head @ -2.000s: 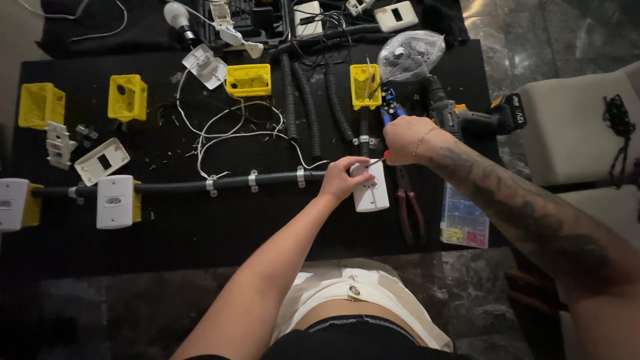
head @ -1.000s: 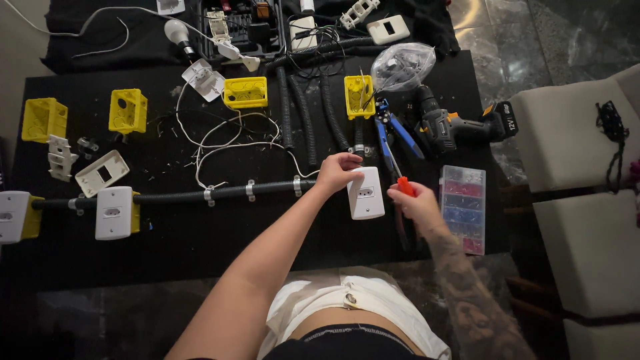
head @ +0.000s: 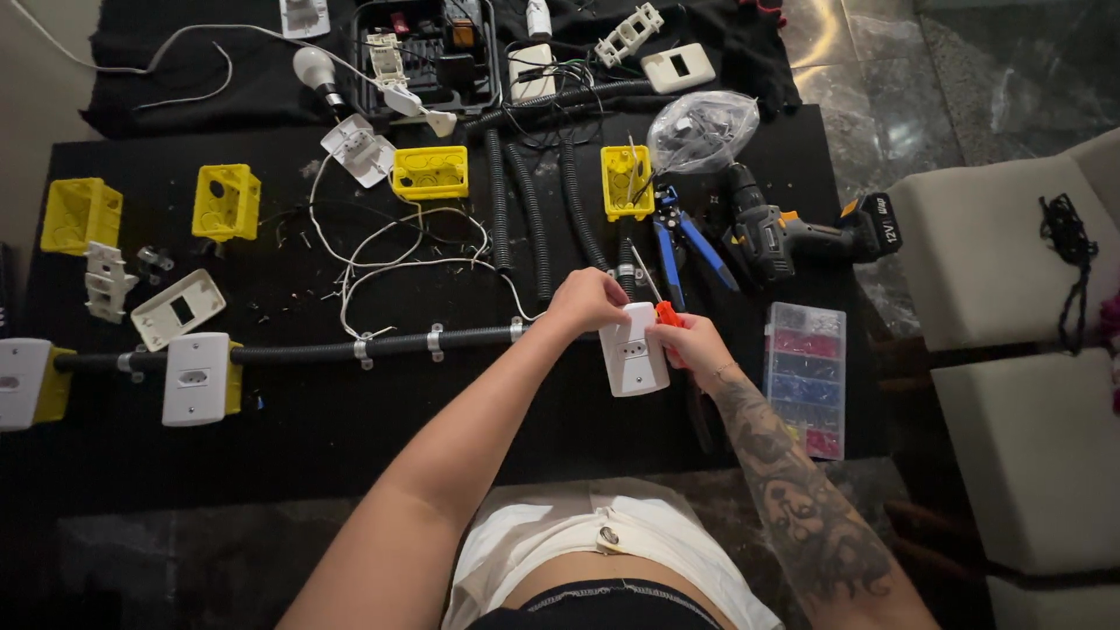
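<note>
My right hand grips a screwdriver by its orange-red handle, with the shaft pointing up and left, clear of the plate. My left hand rests its fingertips on the upper left part of a white socket cover plate; whether they pinch something small there I cannot tell. A screw shows near the plate's lower end. Black corrugated conduit runs in from the left, held by metal clamps. Another corrugated conduit goes up from the plate toward a yellow electrical box. Two more white socket plates, one of them fully in view, sit at left.
Blue-handled wire strippers, a cordless drill and a divided plastic case lie at right. White wire, loose screws and several yellow boxes are at left. A light bulb and a tool case lie farther back.
Two seconds ago my right hand was above the plate's top end. It came down to the plate's right side, and now the screwdriver's shaft points upward. My left hand stays at the upper left.
</note>
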